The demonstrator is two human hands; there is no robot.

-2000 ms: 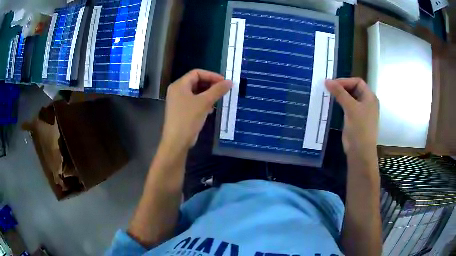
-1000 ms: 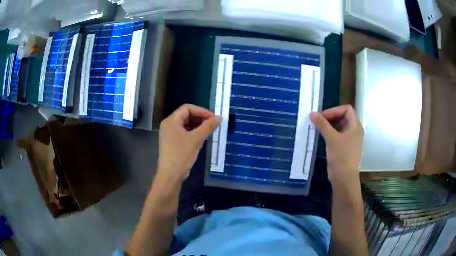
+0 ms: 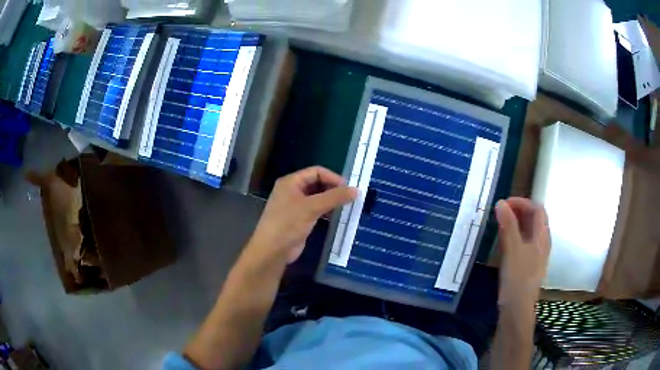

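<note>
A blue cell string [image 3: 416,195] with thin pale lines lies on a greyish clear sheet [image 3: 387,294] directly before me. A white strip [image 3: 360,184] runs down its left side and another white strip [image 3: 470,217] down its right side, both with thin dark lines. A small dark mark shows beside the left strip. My left hand [image 3: 293,213] has thumb and fingertip pinched at the left strip, about midway along it. My right hand [image 3: 522,246] is just off the sheet's right edge, empty, with thumb and fingers slightly apart.
Stacks of cell strings [image 3: 199,105] stand at the left. White sheet stacks [image 3: 463,43] line the far side. A pale stack [image 3: 579,206] sits in a brown carton [image 3: 640,217] at right, above a wire rack [image 3: 593,336]. A torn carton [image 3: 127,220] is on the floor at left.
The view has turned, so the layup appears tilted and further right. My right hand has moved off the right strip to beside the sheet. My left hand stays at the left strip.
</note>
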